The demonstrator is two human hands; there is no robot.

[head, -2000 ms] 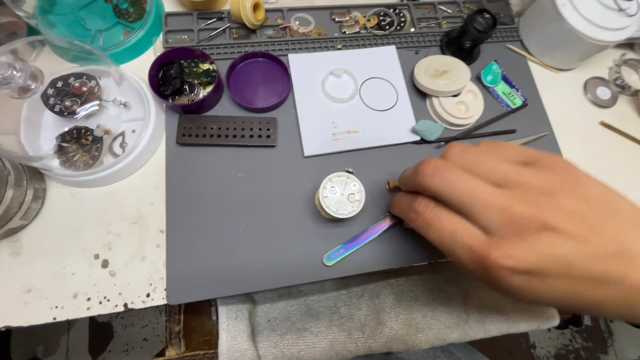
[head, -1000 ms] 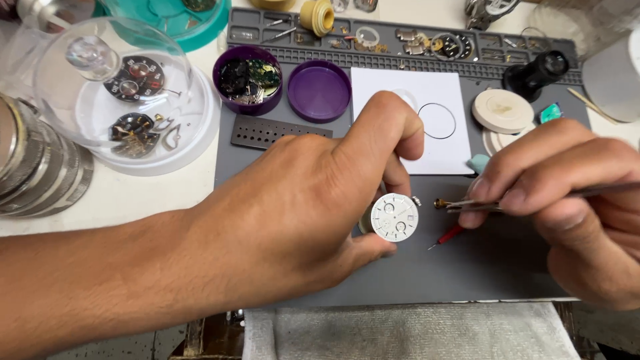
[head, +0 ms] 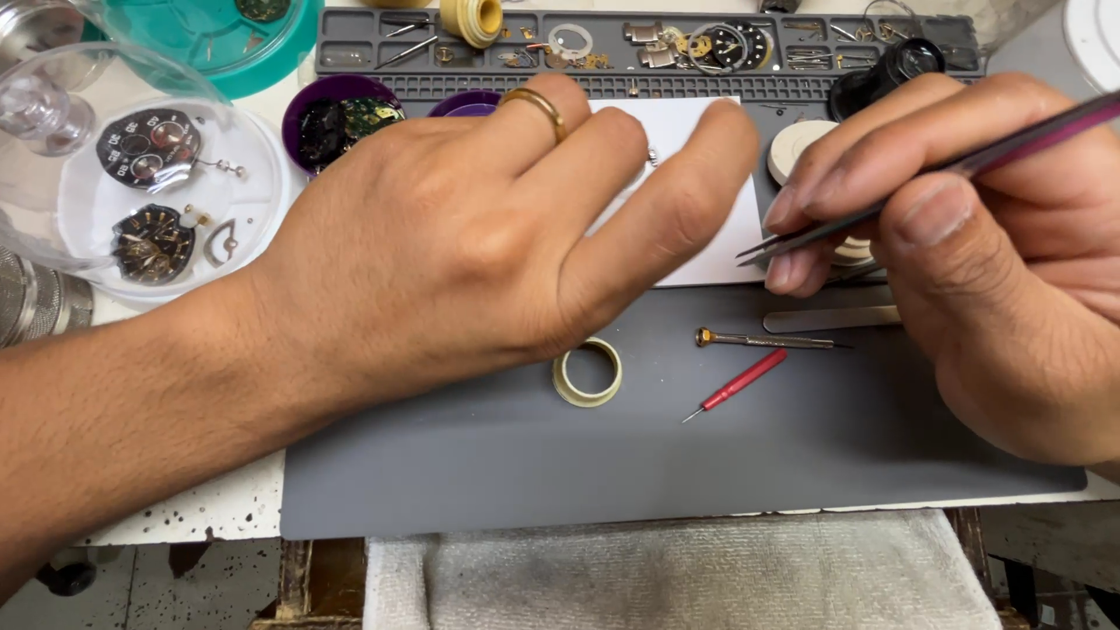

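My left hand, with a ring on one finger, reaches over the white card. Between its fingers shows the edge of a watch movement with a pale dial and its crown; most of it and my thumb are hidden. My right hand holds dark purple tweezers, their tips slightly apart at the card's right edge. Below my left hand, a cream ring-shaped movement holder stands on the grey mat. A brass-ended screwdriver and a red-handled fine tool lie to its right.
A compartment tray of watch parts runs along the back. At left are a clear-domed parts dish, a teal tray and a purple cup. A black loupe stands back right. A towel hangs at the front.
My left hand has moved from above the mat to over the card, and the holder is now empty on the mat. The brass-ended screwdriver now lies beside the red tool.
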